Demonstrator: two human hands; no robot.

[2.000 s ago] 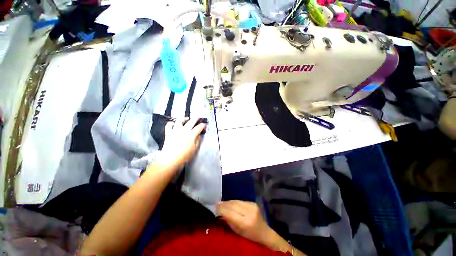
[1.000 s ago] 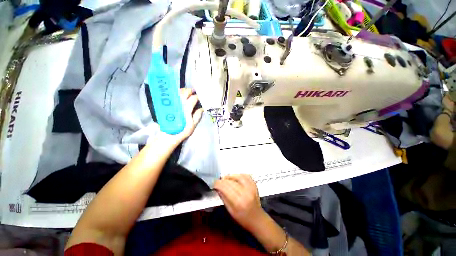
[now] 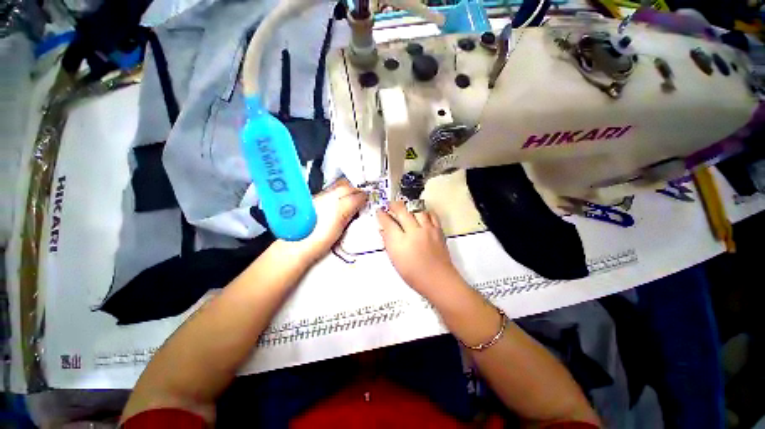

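Note:
The white sewing machine (image 3: 554,117) stands at the right, its needle area (image 3: 401,197) left of centre. My left hand (image 3: 335,216) lies on the table left of the needle, fingertips at the cloth's edge, partly behind the blue lamp (image 3: 277,176). My right hand (image 3: 413,239) is just in front of the needle, fingers bent down close to my left fingertips. What the fingers hold there is too small to tell. The pale grey garment panel (image 3: 201,126) lies left and behind my left hand. Its black part (image 3: 168,281) spreads toward the front left.
A curved black piece (image 3: 528,222) lies under the machine arm. Dark snips (image 3: 600,211) and a yellow-orange stick (image 3: 713,209) lie at the right. The table's front edge (image 3: 335,356) shows ruler markings. Cut grey and black pieces (image 3: 579,335) hang below it at the right.
My right hand has moved from the table's front edge up to the needle. The grey panel has shifted away from the front edge and left of the needle. The view has moved closer to the machine.

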